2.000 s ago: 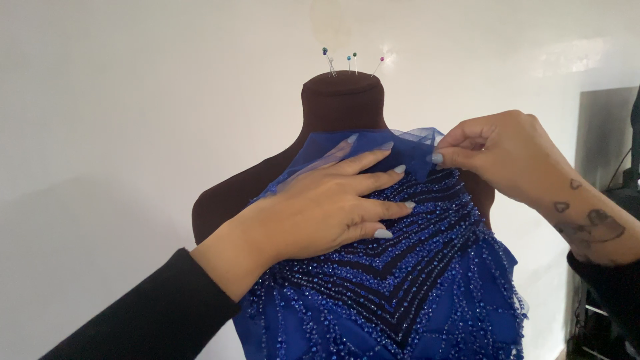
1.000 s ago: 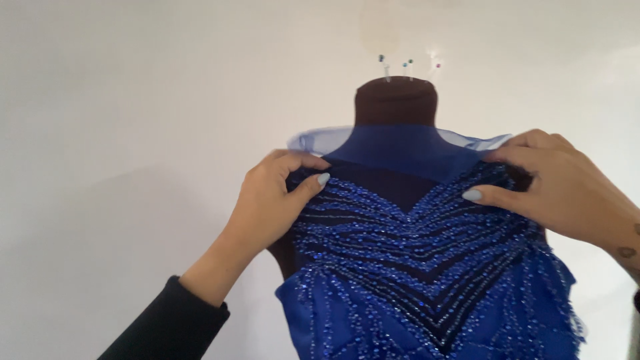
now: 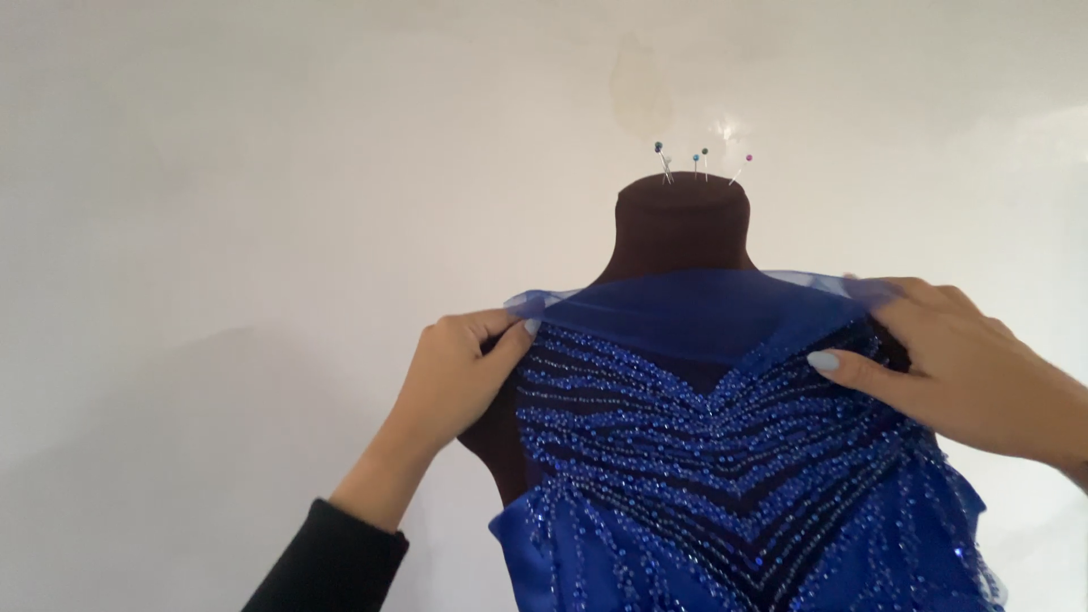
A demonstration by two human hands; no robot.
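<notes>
A dark dress form wears a blue bodice with beaded V-shaped rows. Sheer blue tulle lies across its upper chest and shoulders. At the shoulder on the left of the view, my left hand pinches the tulle and bodice edge between thumb and fingers. On the opposite side, my right hand is at the other shoulder; its fingers are partly behind the tulle, and the thumb rests over the beading. Whether those fingers grip the fabric is hard to see.
Several ball-headed pins stick up from the top of the form's neck. A pale wall with a faint stain stands behind the form.
Two seconds ago my left hand lay flat on the upper bodice; it moved to the shoulder on the left. The tulle, bunched earlier, is now spread across the chest. The view has shifted.
</notes>
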